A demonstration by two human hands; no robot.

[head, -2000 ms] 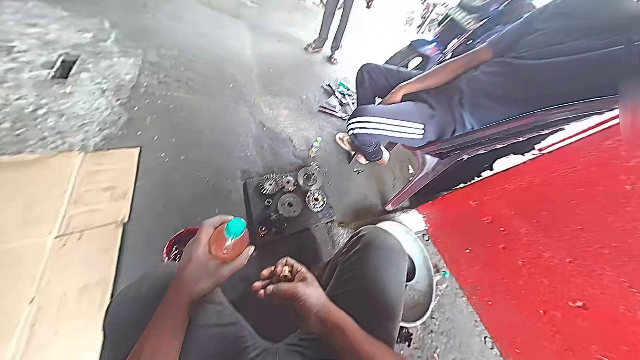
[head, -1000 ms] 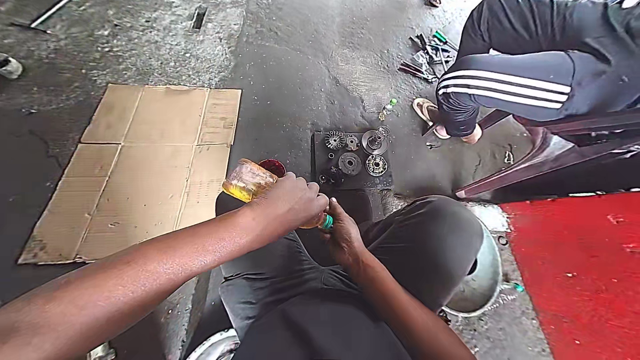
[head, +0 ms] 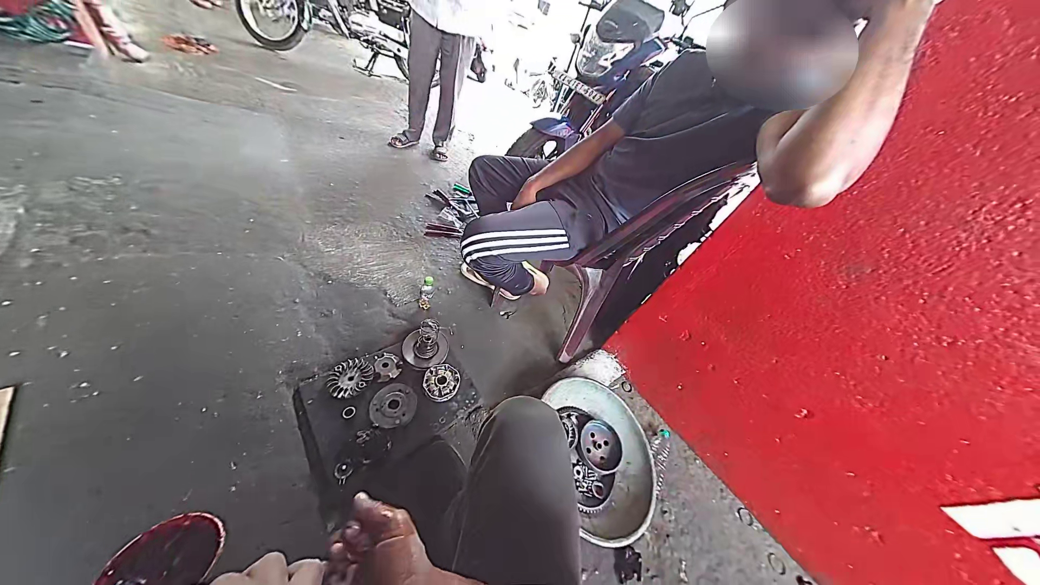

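Note:
At the bottom edge, my left hand (head: 272, 570) shows only its knuckles, beside the fingers of my right hand (head: 375, 538). The right fingers are bent, and whether either hand holds anything is hidden. Beyond them, a dark square board (head: 321, 435) bears a finned metal wheel (head: 349, 378), a round metal plate (head: 393, 405), a clutch basket-like part (head: 441, 382) and a disc with a coil spring (head: 426, 345). Right of my knee, a metal basin (head: 634, 479) holds several round metal parts (head: 600, 445).
A red tub (head: 166, 552) stands at lower left. A small bottle with a green cap (head: 426, 292) is beyond the board. A seated person (head: 520, 236) is on a chair (head: 581, 313) beside a red wall (head: 829, 325). Another person (head: 435, 73) stands near motorcycles (head: 605, 57).
The bottle with the green cap that my left hand held in both earlier frames is not in view now. Both hands are lower in the picture. The view has tilted up and turned right.

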